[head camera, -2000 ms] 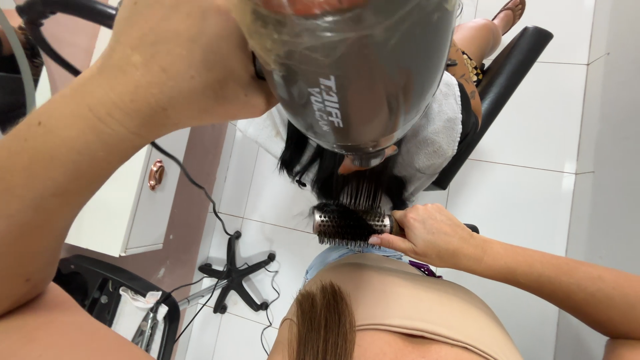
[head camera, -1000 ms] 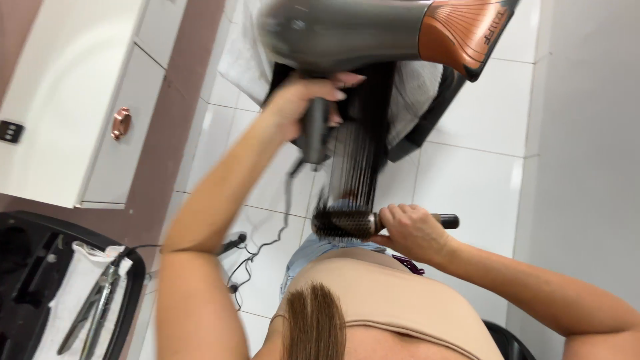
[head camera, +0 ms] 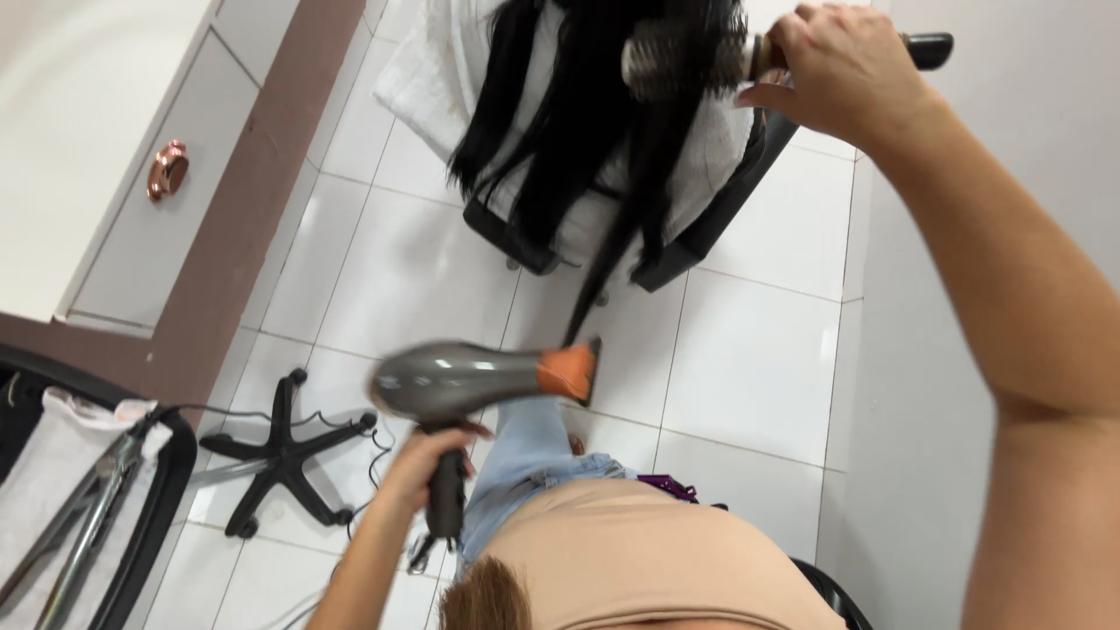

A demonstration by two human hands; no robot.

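My left hand (head camera: 424,464) grips the handle of a grey hair dryer (head camera: 464,378) low in the view, its orange nozzle pointing right. High at the right, my right hand (head camera: 844,74) is closed around the handle of a round hairbrush (head camera: 682,57). The bristles sit in long black hair (head camera: 569,105) of a seated person, whose head is out of view. One thin strand hangs from the brush down to near the nozzle. Behind the hair lies a white towel (head camera: 429,79) over the person's back and the black chair (head camera: 700,236).
At lower left a black tray (head camera: 179,455) holds a white cloth (head camera: 52,446) and a metal flat iron (head camera: 92,516). A white cabinet (head camera: 201,105) with a copper-coloured handle stands above it. A black wheeled base (head camera: 284,451) and a cord (head camera: 376,455) are on the tiled floor.
My right hand has raised the brush from near my waist up toward the top of the hair. My left hand has lowered the dryer from above the hair to near my waist.
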